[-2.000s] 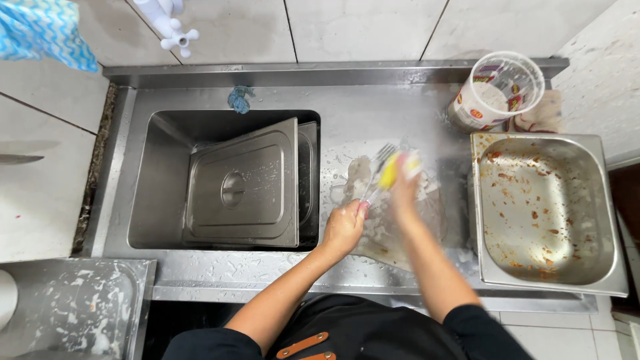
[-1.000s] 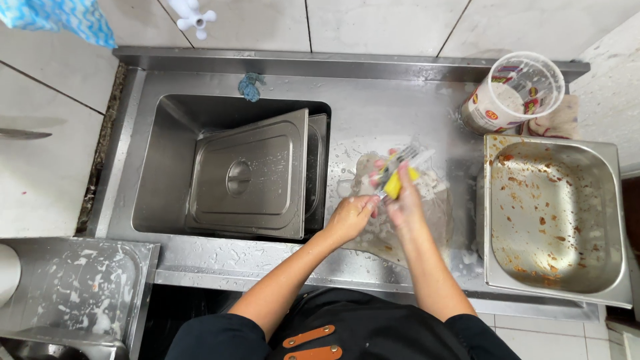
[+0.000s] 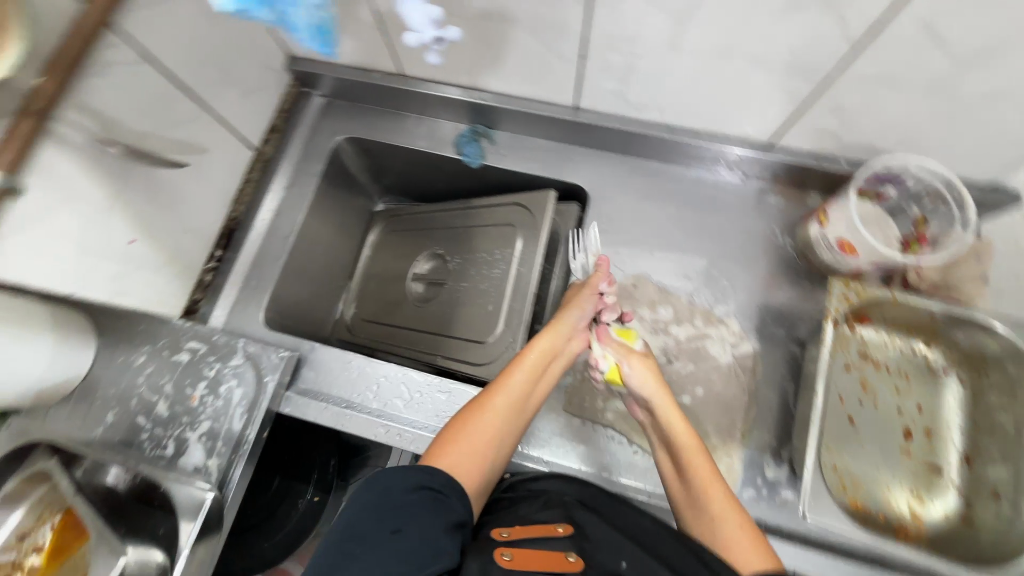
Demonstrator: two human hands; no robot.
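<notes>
My left hand (image 3: pixel 588 300) is closed around a fork (image 3: pixel 578 252) and another piece of metal cutlery (image 3: pixel 593 240), their upper ends sticking out past my fingers. Just below it, my right hand (image 3: pixel 628 364) grips a yellow sponge (image 3: pixel 614 372) with white foam on it, pressed at the lower part of the cutlery. Both hands are over the steel counter, by the right edge of the sink basin. Under them lies a wet, soapy greyish cloth (image 3: pixel 688 360). My fingers hide the lower part of the cutlery.
A steel pan lid (image 3: pixel 472 280) leans inside the sink basin (image 3: pixel 312 264). A food-stained steel pan (image 3: pixel 896 416) and a plastic tub (image 3: pixel 824 232) stand at the right. A blue scrubber (image 3: pixel 472 146) lies behind the basin; a foamy steel surface (image 3: pixel 176 392) is at the left.
The view has turned and shifted toward the left. The sponge in my right hand is now below my left hand, near the lower part of the cutlery; two seconds ago it was beside the fork's tines.
</notes>
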